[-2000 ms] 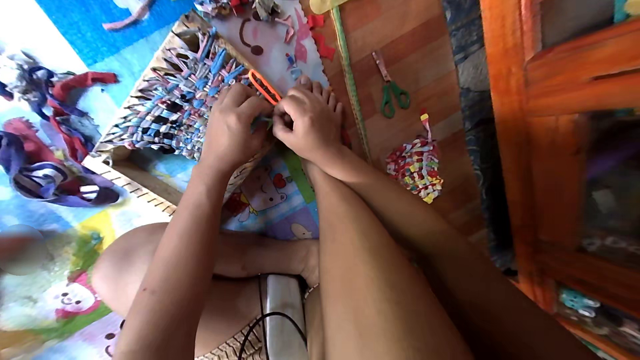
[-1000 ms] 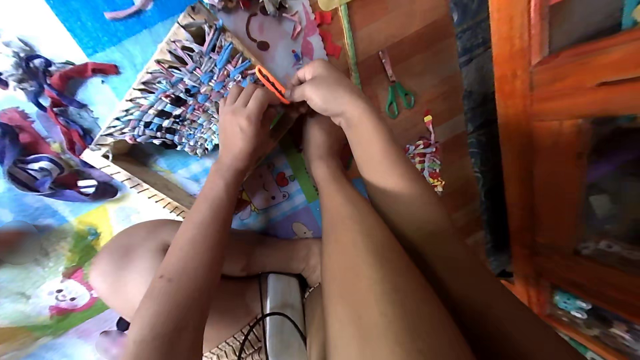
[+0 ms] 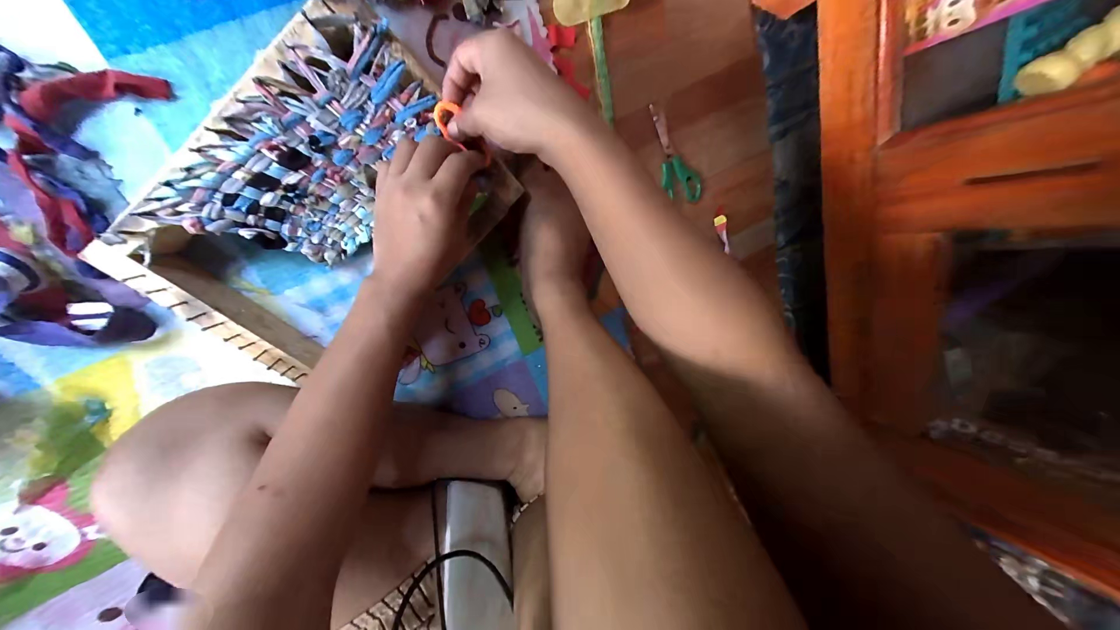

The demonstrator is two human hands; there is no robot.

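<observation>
A wooden frame loom (image 3: 201, 306) with nails along its sides holds a weaving of fabric strips (image 3: 324, 157) in blue, grey, black and pink. At the frame's right side, my right hand (image 3: 516, 96) pinches an orange loop (image 3: 446, 114), which may be a fabric strip or a tool; its lower part is hidden by my fingers. My left hand (image 3: 424, 197) lies palm down on the weaving's right edge, its fingertips beside the orange loop. Whether it grips anything is hidden.
Green-handled scissors (image 3: 678, 175) lie on the wood floor, right of my hands. Fabric scraps (image 3: 61, 175) lie at the far left on a printed mat. My bare legs surround the loom's near side, and a wooden cabinet (image 3: 910, 201) stands at the right.
My right hand has moved up and away from my left hand, with the orange thing at its fingers. The orange thing looked long and straight earlier and now shows a curved loop.
</observation>
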